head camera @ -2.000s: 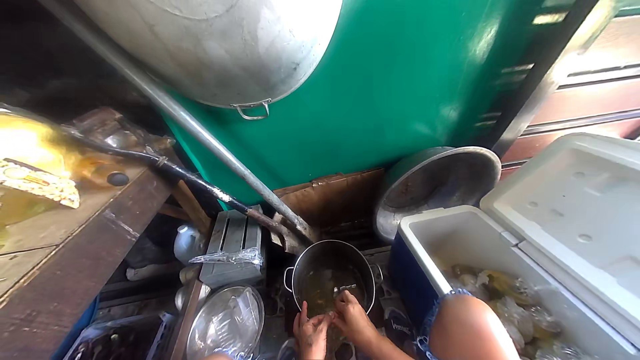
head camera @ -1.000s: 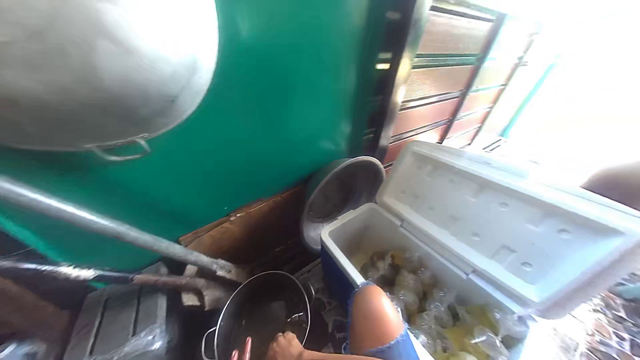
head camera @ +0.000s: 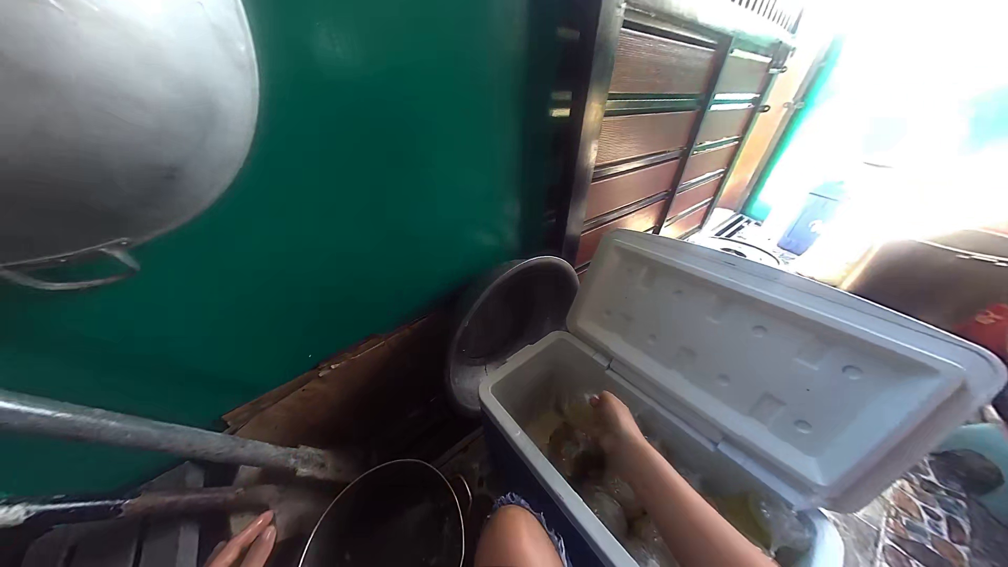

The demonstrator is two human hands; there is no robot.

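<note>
My right hand point(head camera: 617, 425) reaches into the cooler point(head camera: 520, 429), which has a blue body, white rim and raised lid point(head camera: 772, 346). Around its fingers lie tied plastic bags point(head camera: 602, 504) with yellowish and brownish contents; whether it grips one cannot be told. My left hand point(head camera: 250, 543) shows only a few fingers at the bottom edge, left of the round metal pot point(head camera: 390, 520), with nothing seen in them. The pot's inside is dark.
A large metal pot point(head camera: 118, 118) with a loop handle is at upper left, before a green wall point(head camera: 378, 181). A metal basin point(head camera: 512, 323) leans behind the cooler. Metal poles point(head camera: 157, 433) slant in from the left, and a slatted gate point(head camera: 654, 118) stands behind.
My right hand has moved from the pot into the cooler. My left hand has left the pot and is beside it on the left. The view has swung right.
</note>
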